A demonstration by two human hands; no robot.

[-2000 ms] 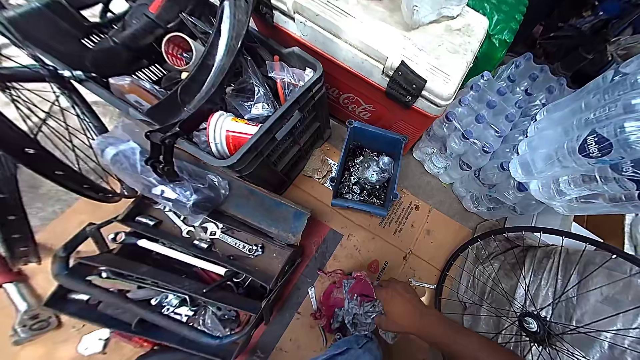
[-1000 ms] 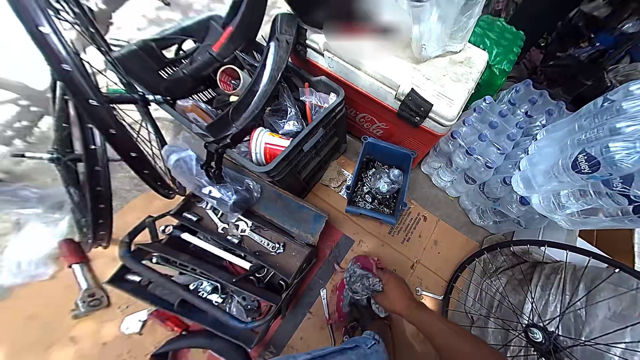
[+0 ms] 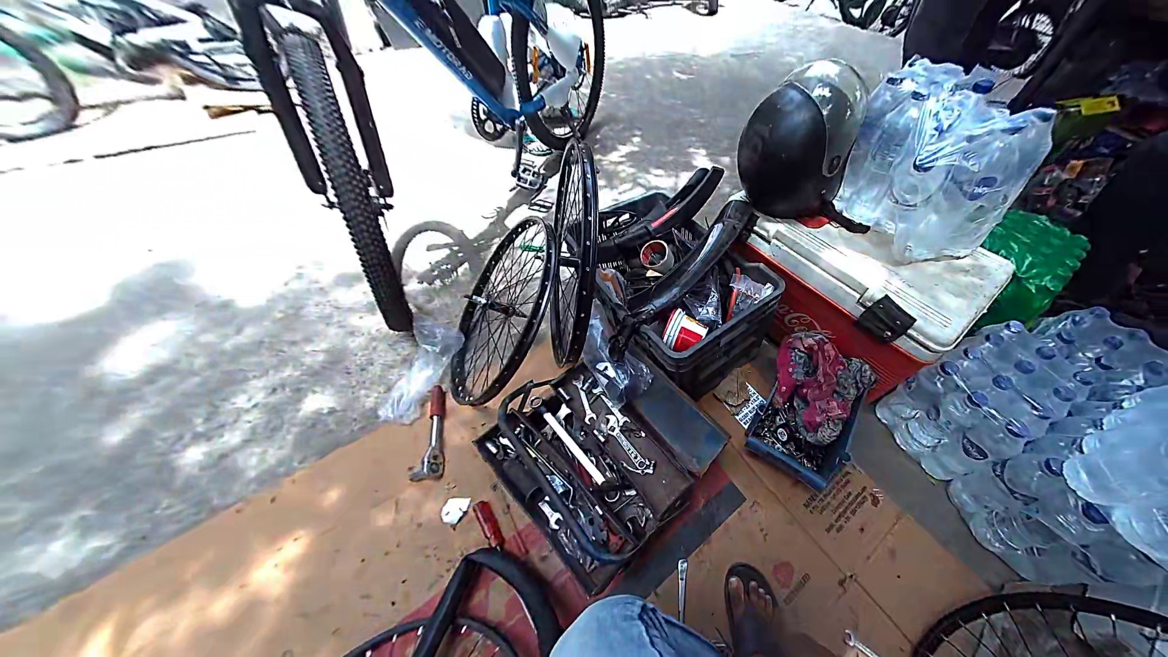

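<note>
Neither my left hand nor my right hand shows in the head view now. A pink and grey rag [image 3: 812, 388] lies on the small parts in a blue plastic bin [image 3: 808, 470]. Left of the bin stands a metal toolbox [image 3: 698, 438], lid folded back, holding several wrenches [image 3: 625, 443] and a long bar [image 3: 574, 445]. A ratchet with a red handle [image 3: 432, 436] rests on the cardboard [image 3: 812, 566]. One wrench [image 3: 683, 589] lies between my knee [image 3: 634, 630] and my sandalled foot [image 3: 753, 598]; another [image 3: 858, 644] is at the bottom edge.
Two bare bicycle wheels [image 3: 506, 310] lean by a black crate [image 3: 730, 351]. A helmet [image 3: 794, 151] sits on a red cooler [image 3: 922, 333]. Packs of water bottles [image 3: 1049, 401] stand at right, a wheel [image 3: 1031, 607] below them. A tyre [image 3: 525, 584] lies near my knee; bicycles [image 3: 484, 68] stand behind.
The hand that was on the pink and grey rag near my foot has left the view. The rag is now in the blue bin. The view has swung up and left.
</note>
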